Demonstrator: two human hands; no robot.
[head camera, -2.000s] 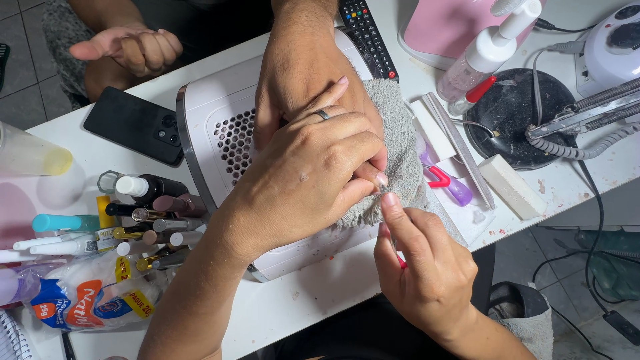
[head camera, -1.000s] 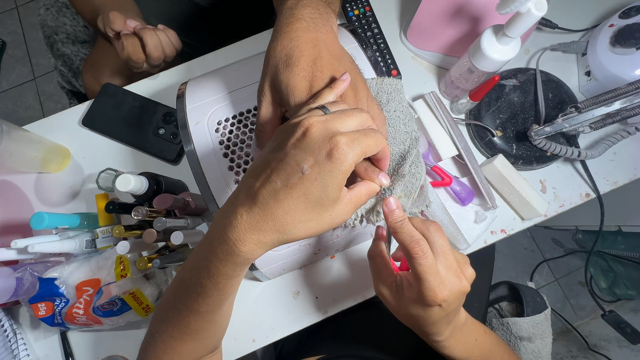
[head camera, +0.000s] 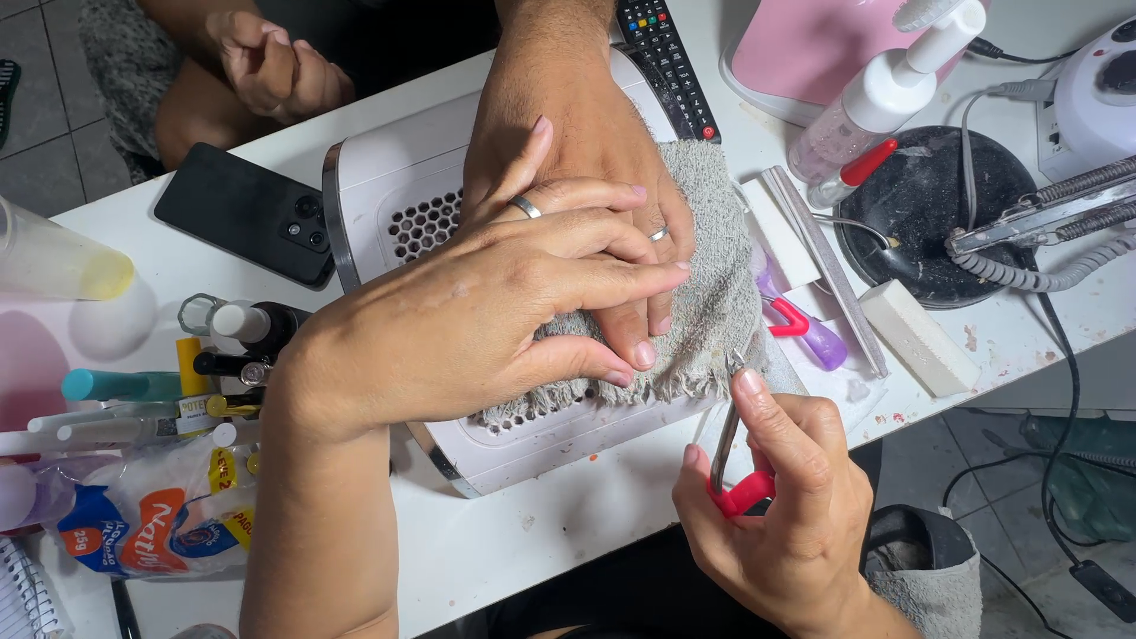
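My left hand (head camera: 497, 293), with a silver ring, lies across the fingers of another person's hand (head camera: 568, 133); its thumb and fingers are apart. The other person's hand rests palm down on a grey cloth towel (head camera: 706, 257), spread over a white nail dust collector (head camera: 399, 169) with a honeycomb grille. To the right of the towel, my right hand (head camera: 790, 479) grips metal cuticle nippers (head camera: 726, 439) with red-covered handles. Their jaws point up beside the towel's frayed edge, apart from the other person's fingertips.
Left are a black phone (head camera: 240, 213), polish bottles (head camera: 257, 328) and a cotton bag (head camera: 151, 532). Right are a nail file (head camera: 825, 266), a white buffer block (head camera: 919, 337), a purple-handled tool (head camera: 821, 342), a pump bottle (head camera: 870, 115) and a black round base (head camera: 941, 213). A remote control (head camera: 670, 71) lies behind.
My right hand has moved away from the other person's fingertips with the nippers, which now show more. My left hand's fingers have spread from their pinch on a finger.
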